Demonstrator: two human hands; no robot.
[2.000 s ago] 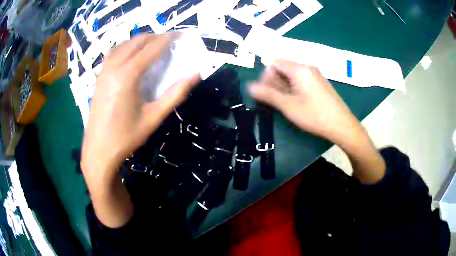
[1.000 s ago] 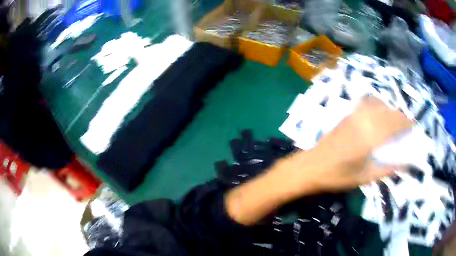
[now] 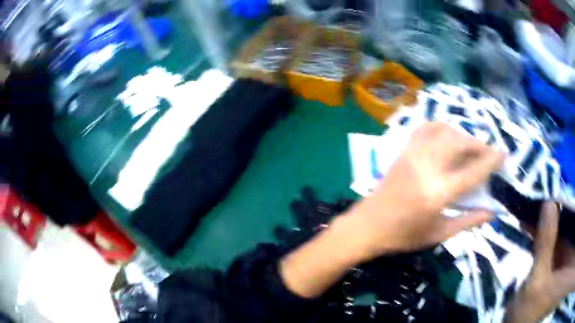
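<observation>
My left hand (image 3: 419, 189) is over the pile of packed strap sets (image 3: 463, 104), its fingers on a white card (image 3: 479, 200). A black watch strap (image 3: 518, 200) runs from beside the card towards the right edge. My right hand (image 3: 545, 277), cut off by the edge and blurred, has its fingers at that strap. Loose dark straps with silver buckles (image 3: 384, 284) lie below my left forearm, partly hidden by it.
A long black row of stacked straps (image 3: 211, 158) lies beside a row of white pieces (image 3: 170, 139). Yellow-orange boxes (image 3: 388, 91) of tiny silver parts stand beyond. Red stools (image 3: 104, 240) are at lower left; blue bins (image 3: 558, 94) at far right.
The view has swung left since two seconds ago. In the last second my right hand and the black strap have come into view at the right. My left hand has stayed over the pile with the white card.
</observation>
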